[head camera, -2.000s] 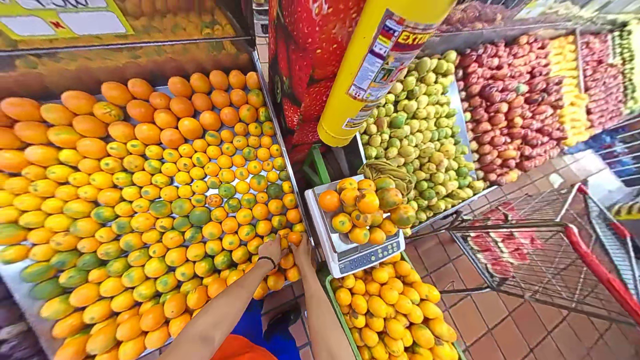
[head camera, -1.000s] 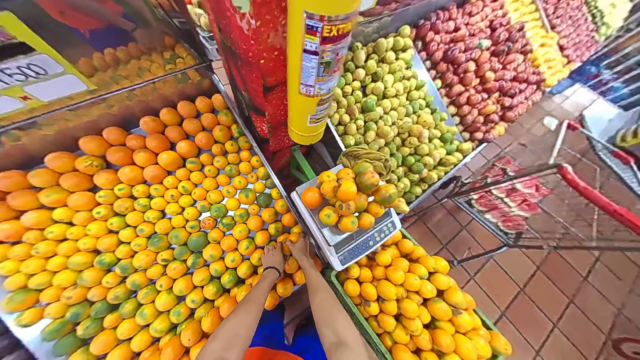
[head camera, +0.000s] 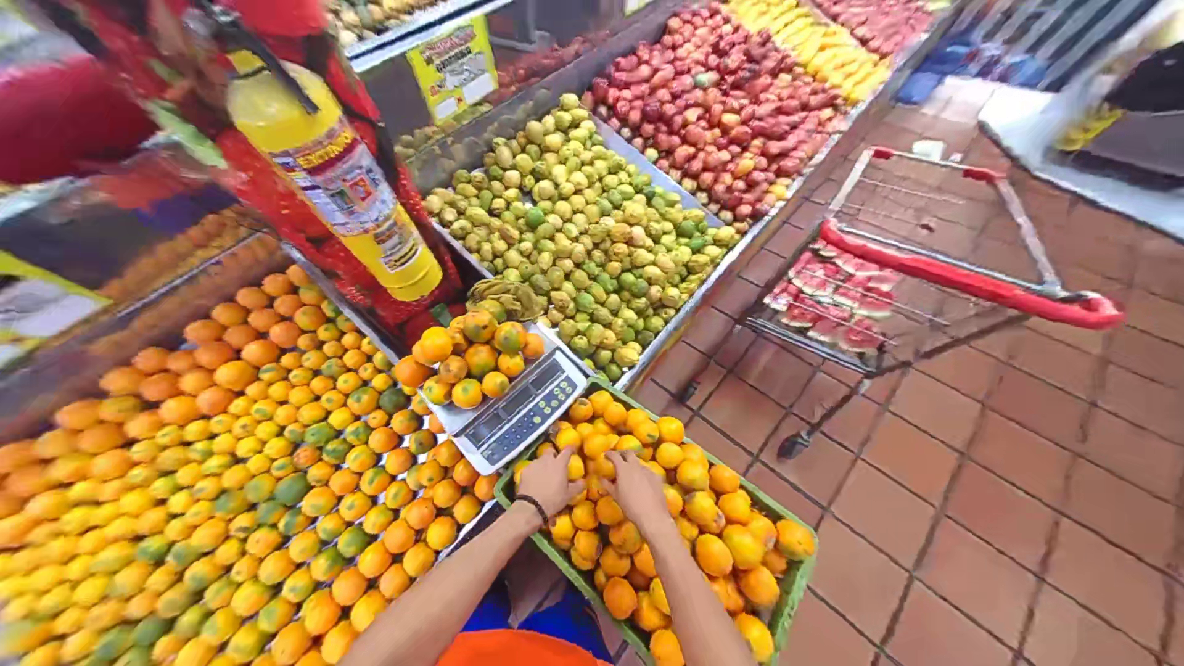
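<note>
My left hand (head camera: 549, 481), with a dark band at its wrist, rests on the near-left part of a green plastic crate (head camera: 803, 592) heaped with orange fruit (head camera: 712, 555). Just right of it, my right hand (head camera: 635, 481) reaches down onto the same fruit. The fingertips of both are partly lost among the fruit, so a grip cannot be made out. Beyond the crate's far-left corner stands a digital scale (head camera: 523, 407) with orange and greenish fruit (head camera: 479, 356) piled on its plate. Left of my hands, a sloping display holds rows of orange citrus fruit (head camera: 268, 462).
A yellow fire extinguisher (head camera: 342, 185) hangs on a red pillar behind the scale. Bins of green-yellow fruit (head camera: 592, 231) and red fruit (head camera: 721, 111) run along the back. A red-handled shopping cart (head camera: 971, 277) holding cut watermelon (head camera: 832, 296) stands on the tiled floor (head camera: 962, 518).
Both hands have moved from the citrus display on the left to the fruit in the green crate. The view has swung to the right.
</note>
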